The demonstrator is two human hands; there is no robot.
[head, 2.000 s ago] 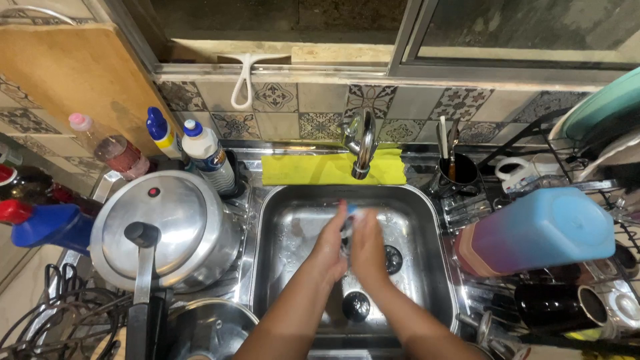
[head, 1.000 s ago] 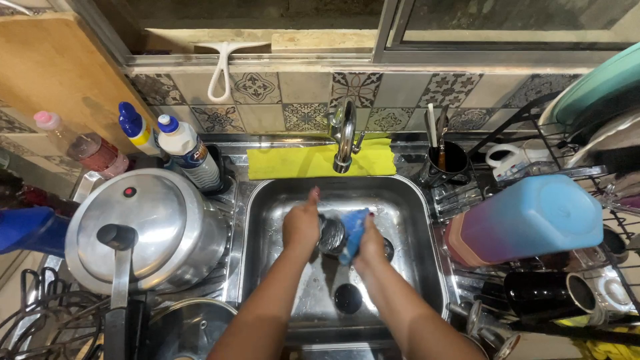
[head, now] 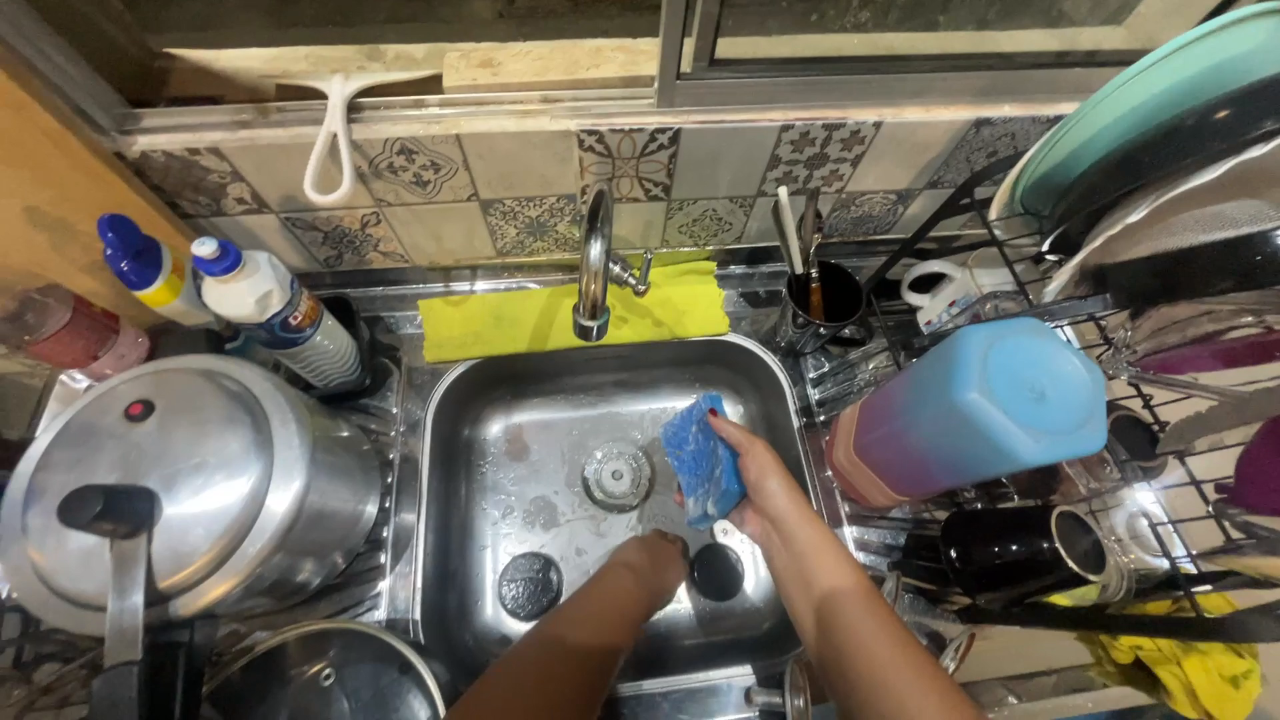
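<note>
My right hand [head: 752,470] grips a blue sponge [head: 703,460] with some foam on it, over the right side of the steel sink [head: 500,420]. Low in the middle of the basin is my left hand [head: 650,568], its fingers curled; whether it holds anything is hidden. A round black disc [head: 717,572] lies just right of it, and another black disc [head: 530,586] lies to its left. Between the hands and the faucet, a round clear or metallic piece [head: 617,476] sits on the basin floor. The chrome faucet [head: 594,265] stands behind.
A pressure cooker [head: 200,480] and detergent bottles [head: 285,315] stand at left. Behind the sink lies a yellow cloth [head: 480,325]. At right are a black cup [head: 822,305] with utensils, a large blue and purple bottle [head: 980,410] and a black wire dish rack [head: 1180,480].
My hands, side by side near the basin's middle a second ago, have come apart. The left has moved lower, and the sponge in my right hand now shows its broad face.
</note>
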